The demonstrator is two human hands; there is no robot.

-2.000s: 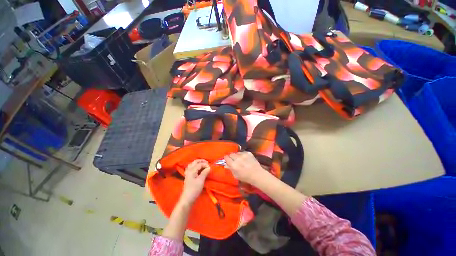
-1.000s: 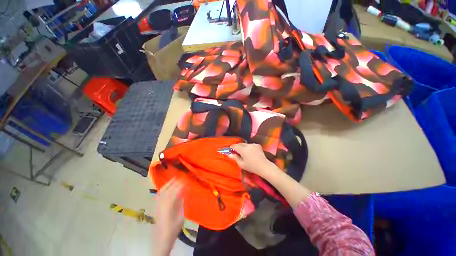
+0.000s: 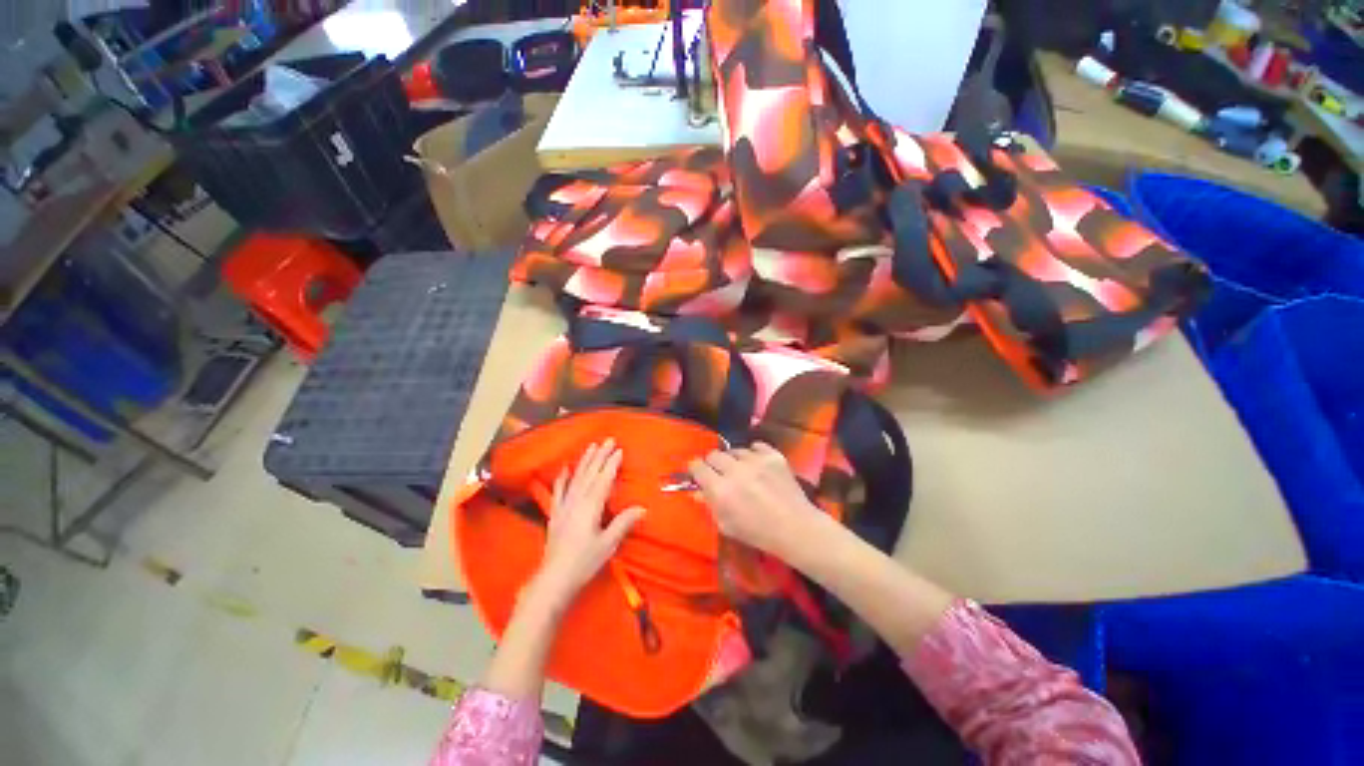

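A printed tote bag lies at the table's near edge with its orange lining (image 3: 598, 659) turned out towards me. My left hand (image 3: 584, 516) lies on the lining with its fingers spread. My right hand (image 3: 753, 497) is closed around thread snips (image 3: 681, 485), whose silvery blades point left over the lining. A dark zipper pull (image 3: 648, 629) hangs on the lining below my hands. A black strap (image 3: 886, 479) loops at the bag's right side. Loose threads are too fine to see.
A pile of printed bags (image 3: 808, 255) lies across the table's far side. Blue bins (image 3: 1242, 659) stand at the right. A black crate (image 3: 397, 374), a red stool (image 3: 292, 285) and a cardboard box (image 3: 486, 172) stand at the left. A grey cloth (image 3: 770, 703) hangs below the bag.
My left hand was pinching at the lining, moved down and left in a blur, and now lies spread on the lining. My right hand stays near the same spot with the snips.
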